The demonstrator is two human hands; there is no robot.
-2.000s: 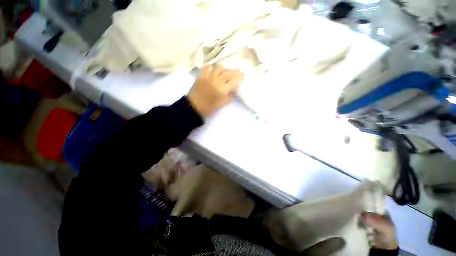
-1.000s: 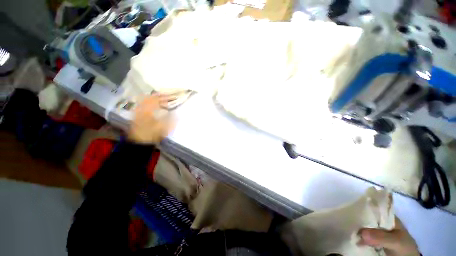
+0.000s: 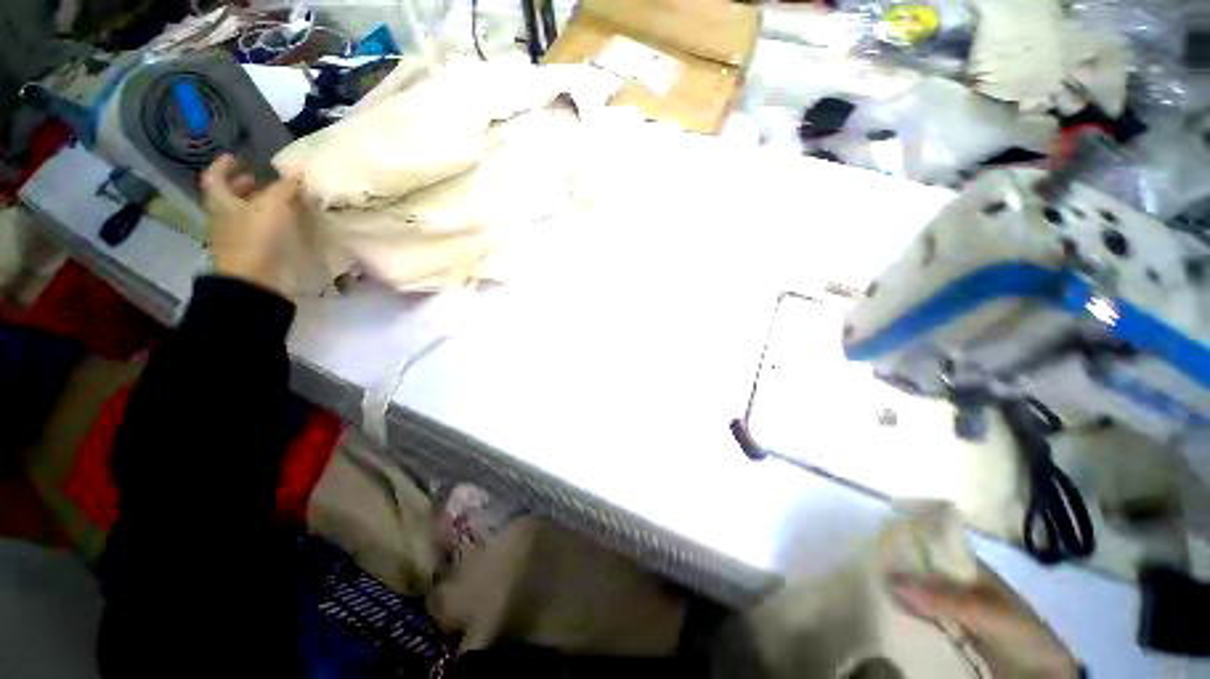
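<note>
A heap of cream fabric panels (image 3: 425,199) lies at the back left of the white table. My left hand (image 3: 252,228) is at the heap's left edge, fingers spread and raised; whether it pinches cloth cannot be told. My right hand (image 3: 989,621) is at the lower right, partly cut off by the frame's bottom, holding a small cream fabric piece (image 3: 849,608) over the table's front edge. The industrial lockstitch machine (image 3: 982,285) with its blue stripe stands at the right above the bed plate (image 3: 829,398).
Black shears (image 3: 1052,497) lie right of the needle area. A flat black object (image 3: 1176,610) is at the far right. Another machine part with a blue centre (image 3: 193,113) stands at the far left. Brown cardboard (image 3: 677,53) lies at the back. A blue basket (image 3: 365,617) with cloth is below the table.
The cream panels have moved left and back off the bed plate, now heaped at the left. My left hand has moved left with them. My right hand still holds the small piece.
</note>
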